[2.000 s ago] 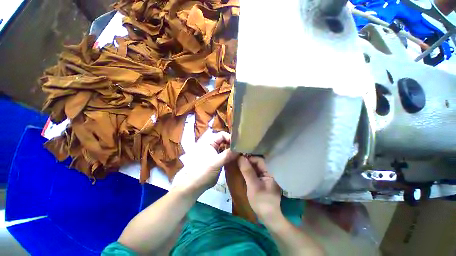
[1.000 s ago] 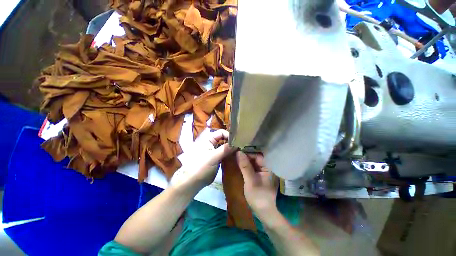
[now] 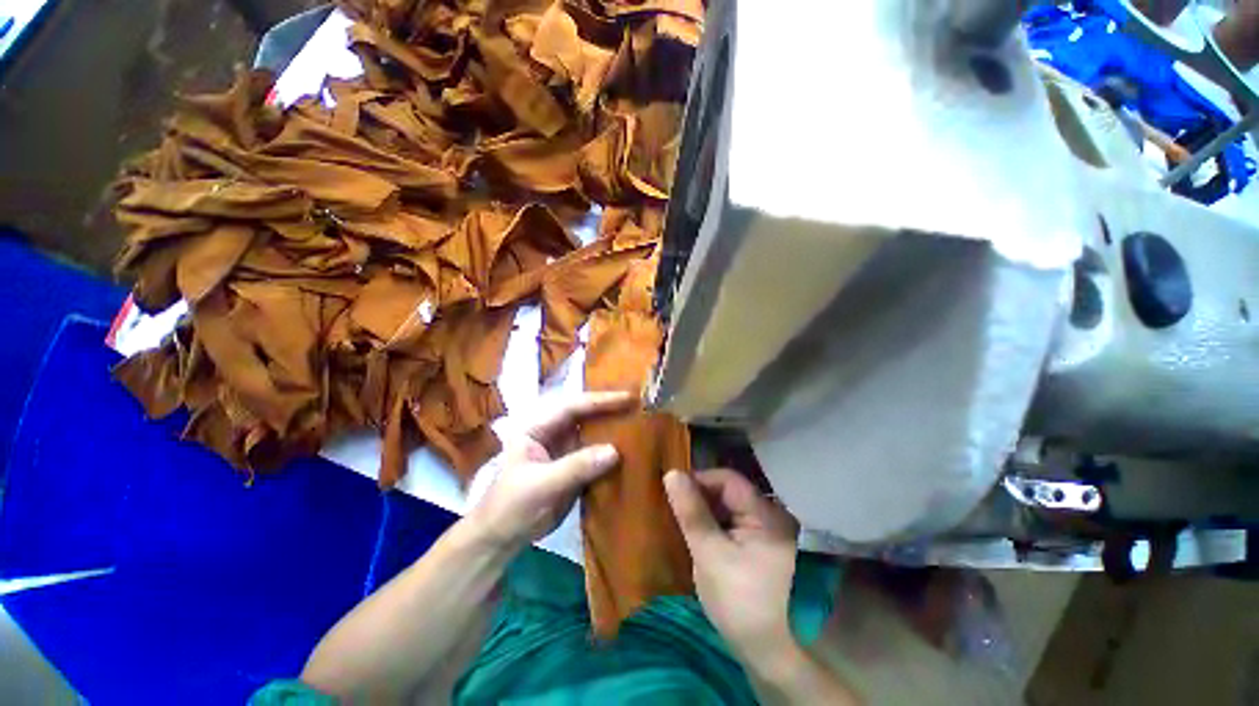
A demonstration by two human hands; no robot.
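Note:
A rust-brown fabric piece (image 3: 635, 517) lies flat beside the lower left edge of the sewing machine head (image 3: 842, 345) and hangs down over the table's front edge. My left hand (image 3: 545, 476) rests on its left side with thumb and fingers on the cloth. My right hand (image 3: 742, 545) pinches its right edge between thumb and finger. The needle area is hidden behind the machine head. A large crumpled pile of brown pieces (image 3: 332, 262) lies left of and beyond the machine.
The white work sheet (image 3: 417, 473) shows under the pile. A blue bin or bag (image 3: 193, 538) stands at the lower left. A slotted metal plate (image 3: 1056, 492) is low on the machine. Cardboard (image 3: 1167, 628) is at the lower right, and blue pieces (image 3: 1105, 62) lie beyond the machine.
The fabric piece now lies spread wider and flatter, extending up beside the machine head. My hands have moved apart and slightly down from the needle area. The machine head appears shifted right in view.

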